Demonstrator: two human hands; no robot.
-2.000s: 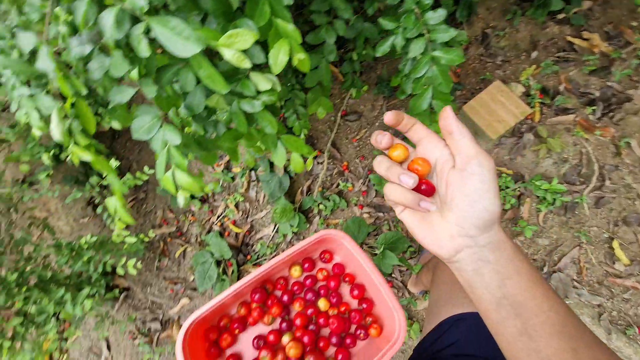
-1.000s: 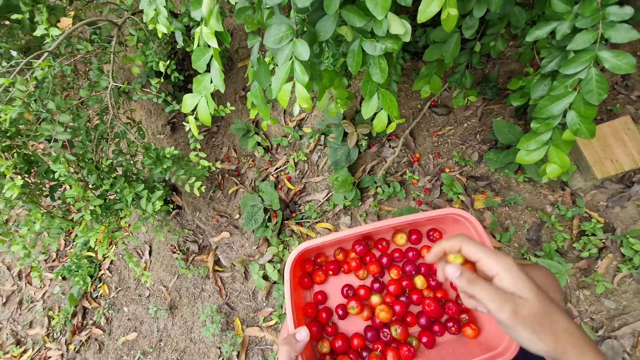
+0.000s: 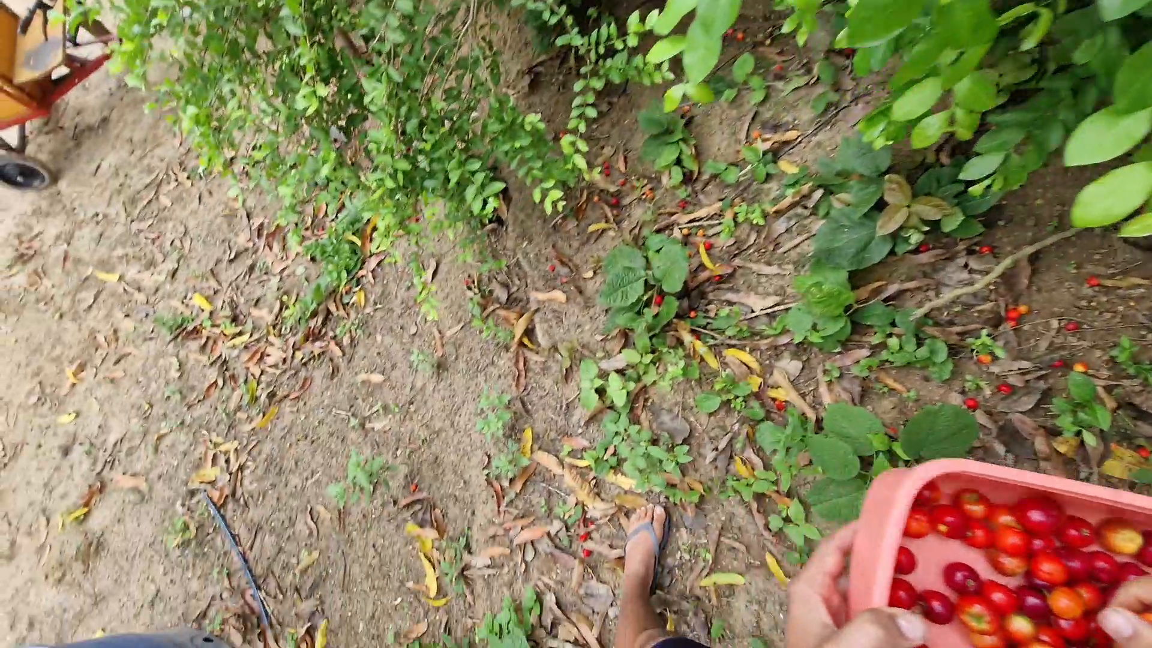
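Note:
A pink plastic tub (image 3: 877,540) is at the lower right, partly cut off by the frame's edge. Many red, dark red and orange cherry-like fruits (image 3: 1012,540) lie in it. My left hand (image 3: 837,594) grips the tub's left side, its thumb near the rim. Only the fingertips of my right hand (image 3: 1129,612) show at the right edge, over the fruits; whether they hold anything cannot be told.
Leafy shrubs (image 3: 396,117) rise at the top, with leaves (image 3: 1111,139) hanging at the upper right. Fallen fruits (image 3: 1015,313) dot the leaf-strewn soil. A sandalled foot (image 3: 643,540) stands below; a dark hose-like strip (image 3: 238,553) and a wheeled orange object (image 3: 31,81) are leftward.
The view has swung left. My right hand, holding fruits two seconds ago and above the tub with a yellowish fruit one second ago, is now mostly out of frame.

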